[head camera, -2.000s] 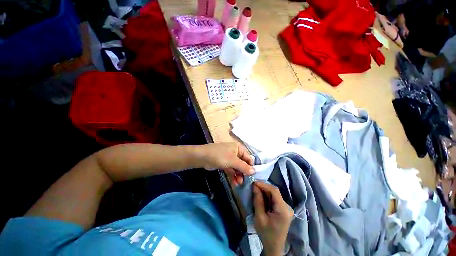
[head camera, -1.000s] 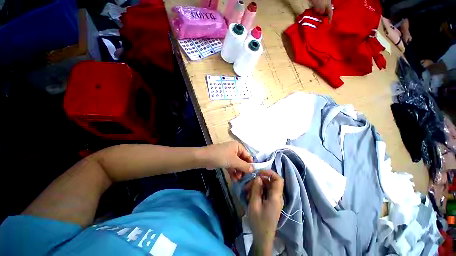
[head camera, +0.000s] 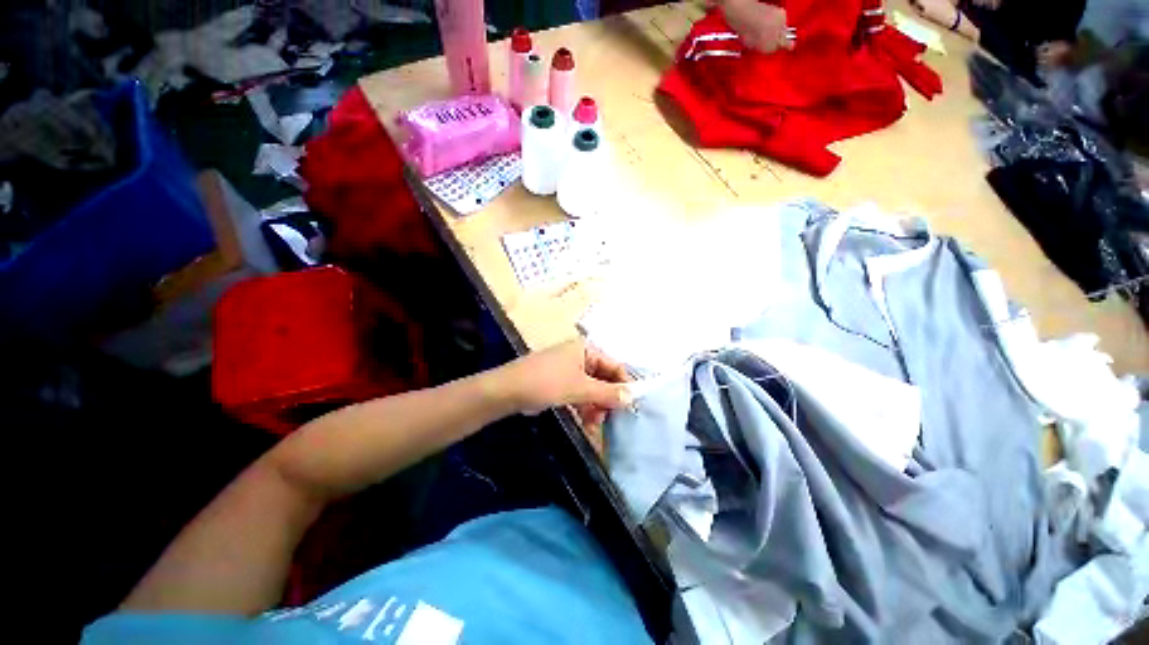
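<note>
The light grey-blue garment (head camera: 806, 504) lies heaped over the table's front edge, with white cloth (head camera: 857, 410) over part of it. My left hand (head camera: 577, 382) comes in from the left and pinches the garment's edge between thumb and fingers, beside the table edge. A thin pale thread (head camera: 756, 378) shows faintly over the cloth near the folds. My right hand is out of the picture. No needle can be made out. The white cloth behind my left hand glares out.
White thread cones (head camera: 542, 151), a pink pack (head camera: 461, 134) and a dotted card (head camera: 552, 253) stand or lie at the table's left side. Another person's hand (head camera: 759, 23) is on red garments (head camera: 794, 95). A red stool (head camera: 296, 347) and blue bin (head camera: 107, 208) are left, plastic bags (head camera: 1071, 189) right.
My right hand has left the garment and gone out of the picture. My left hand still pinches the edge. The view has shifted, and another person's hand now rests on the red garments.
</note>
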